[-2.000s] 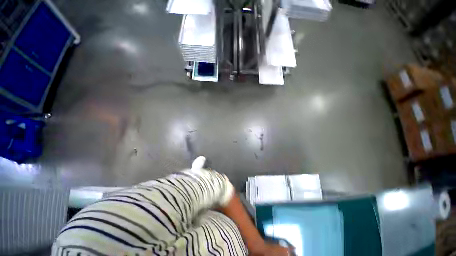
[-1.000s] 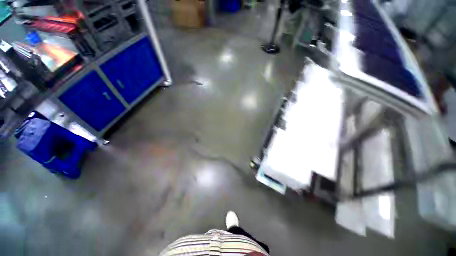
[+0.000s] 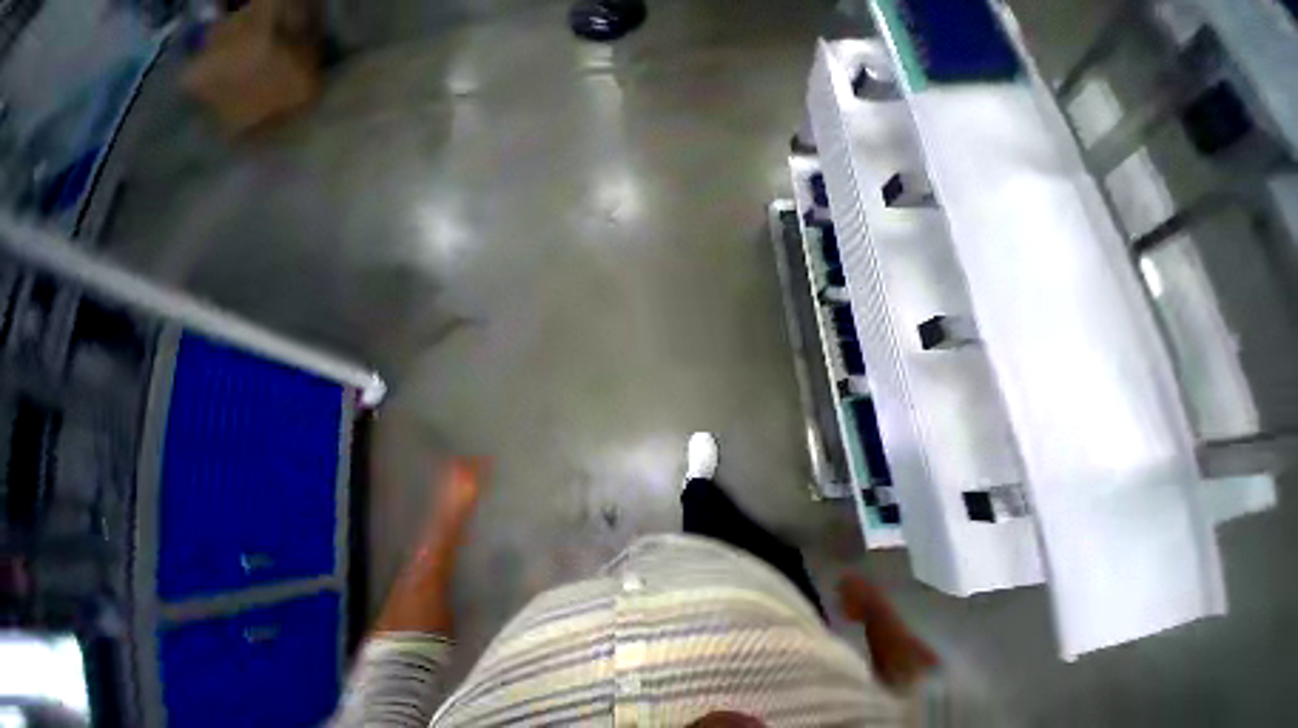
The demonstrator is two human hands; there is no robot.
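My left hand hangs over the grey floor at the lower left, blurred, with nothing seen in it; its finger pose is unclear. My right hand is low at the right of my body, small and blurred, with nothing seen in it. Nearest on the right is a rack of white shelves with dark clips along it. Dark navy solar cells lie on its far end. Neither hand touches the rack.
A blue cabinet with a pale rail stands close on the left. A brown box is at the far left and a round black base at the far middle. Grey floor runs between cabinet and rack. My white shoe is on it.
The view has moved from the bench to the floor between cabinet and rack. Both now appear nearer, on either side. Both hands now show beside my body.
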